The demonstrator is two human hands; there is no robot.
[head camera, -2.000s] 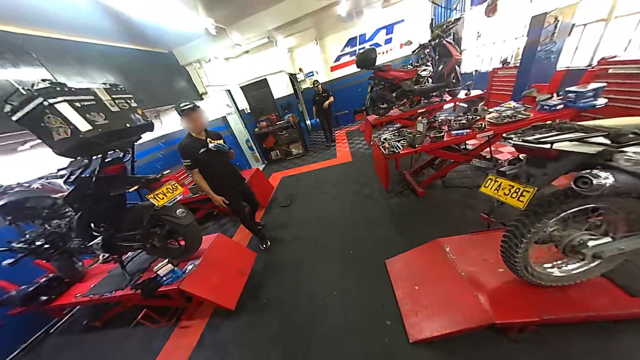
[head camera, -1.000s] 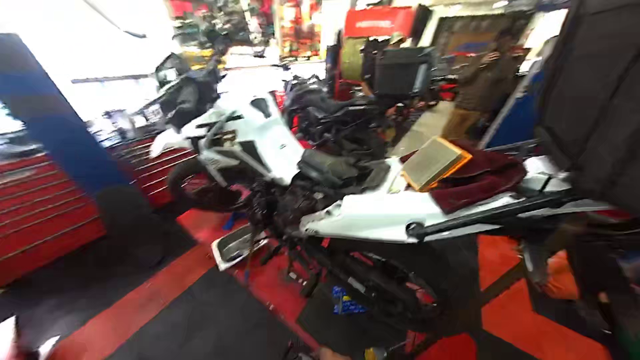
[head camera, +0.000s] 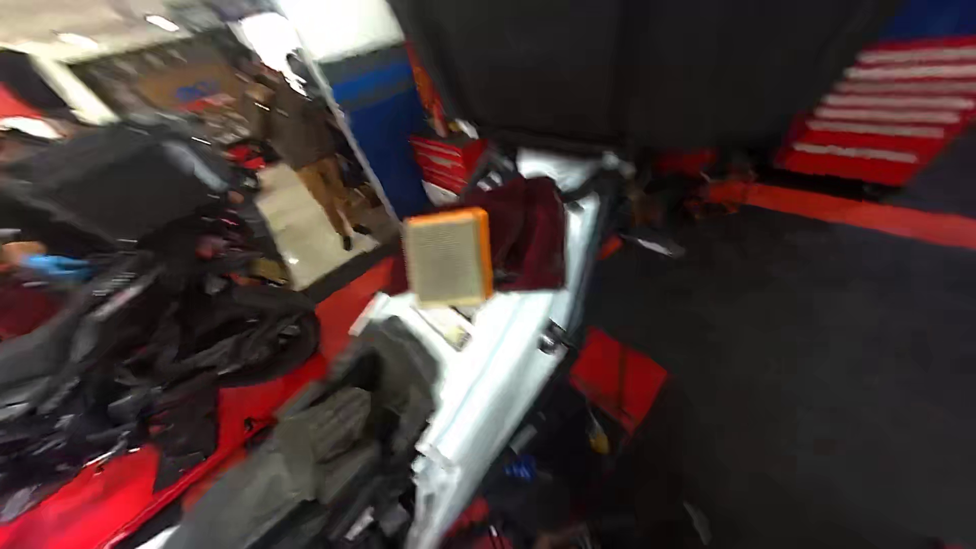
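Note:
Neither my left hand nor my right hand shows in the head view. A white motorcycle's tail bodywork (head camera: 488,366) runs up the middle of the blurred picture. On it lies a pleated air filter with an orange frame (head camera: 448,258), beside a dark red cloth (head camera: 534,232). The motorcycle's dark seat area (head camera: 328,427) is at the lower left of the white panel. A large black case or box (head camera: 610,69) fills the top, beyond the tail.
Another dark motorcycle (head camera: 152,320) with a black top case (head camera: 114,179) stands at left on a red platform (head camera: 99,503). A person (head camera: 305,145) stands beyond it. Red tool cabinets (head camera: 884,114) (head camera: 450,160) are at the back. Dark floor (head camera: 785,366) spreads at right.
The view has swung round strongly, from the workshop aisle to the white motorcycle, and is now closer to its tail. The filter and cloth still lie on the tail.

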